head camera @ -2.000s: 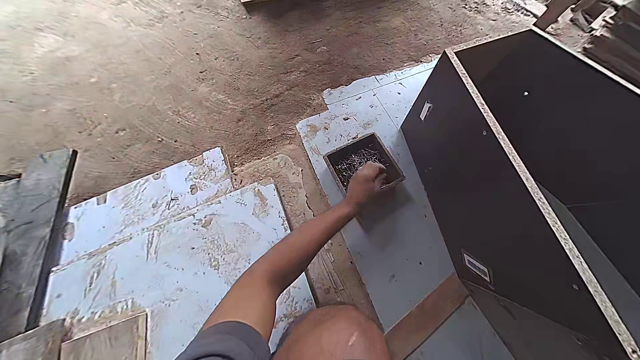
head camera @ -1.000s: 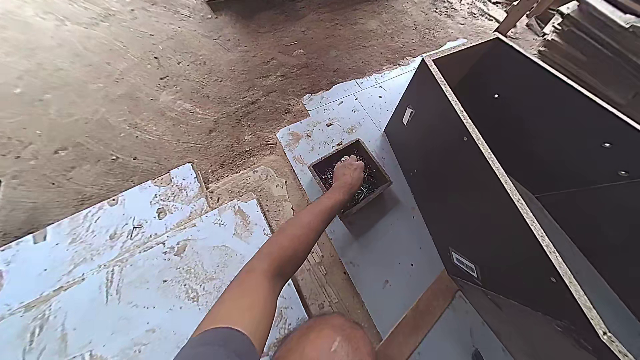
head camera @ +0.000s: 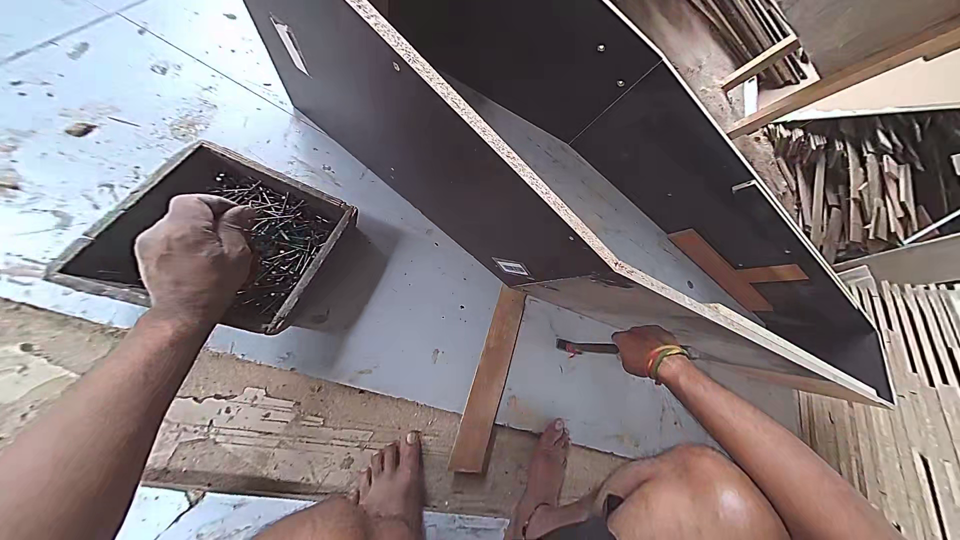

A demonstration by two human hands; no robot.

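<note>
My left hand (head camera: 196, 251) is over a wooden box (head camera: 315, 262) that holds many loose nails (head camera: 281, 225). Its fingers are curled down at the edge of the nail pile; whether nails are between the fingertips is hidden. On the right, my right hand (head camera: 646, 349), with a coloured thread band at the wrist, is closed around a dark bar-like tool (head camera: 596, 348), perhaps a hammer, low over the pale board. Just beyond that hand stands a dark panel cabinet carcass (head camera: 420, 150) with a raw chipboard edge.
A wooden strip (head camera: 491, 382) lies between my feet and meets the carcass corner. Crossed brown strips (head camera: 739, 271) lie against the carcass's inner side. Wood offcuts (head camera: 862, 184) are piled at the right, with slatted wood (head camera: 919, 375) below them. Pale boards (head camera: 405, 322) cover the ground.
The view has swung right and nearer. My left hand stays at the nail box. My right hand with the dark tool, not seen in the earlier frames, is now in view.
</note>
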